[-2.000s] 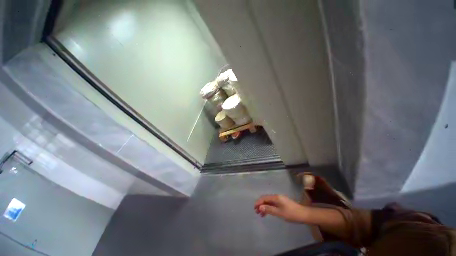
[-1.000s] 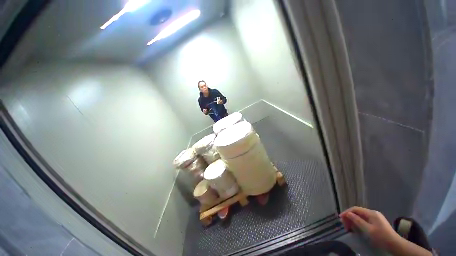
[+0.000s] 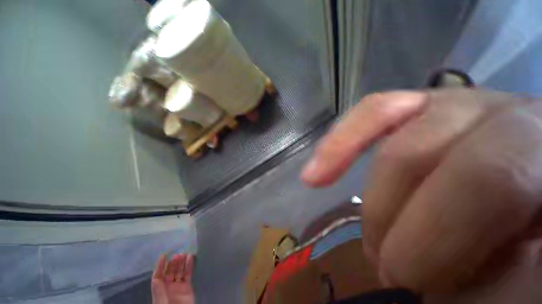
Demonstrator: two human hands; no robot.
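My right hand (image 3: pixel 440 184) is very close to the camera at the right, large and blurred. Its index finger points left and the other fingers look curled; its palm side is hidden, so I cannot tell whether it holds anything. My left hand (image 3: pixel 173 282) is at the lower left, cut off by the bottom edge, with fingers raised, apart and empty. A brown bag (image 3: pixel 350 267) hangs at the bottom centre, partly behind my right hand, with red and light blue areas near its top edge. A dark rounded piece with a cream part (image 3: pixel 453 77) shows above my right hand.
Large white wrapped rolls (image 3: pixel 208 56) and smaller rolls stand on a wooden pallet (image 3: pixel 211 135) inside the elevator, on its textured metal floor. The door sill (image 3: pixel 261 163) crosses in front of me. A pale elevator wall is at left, with the frame and tiles at lower left and right.
The view has tilted down, so the ceiling lights and the person inside are out of view. My right hand has risen close to the camera. My left hand and the bag have come into view.
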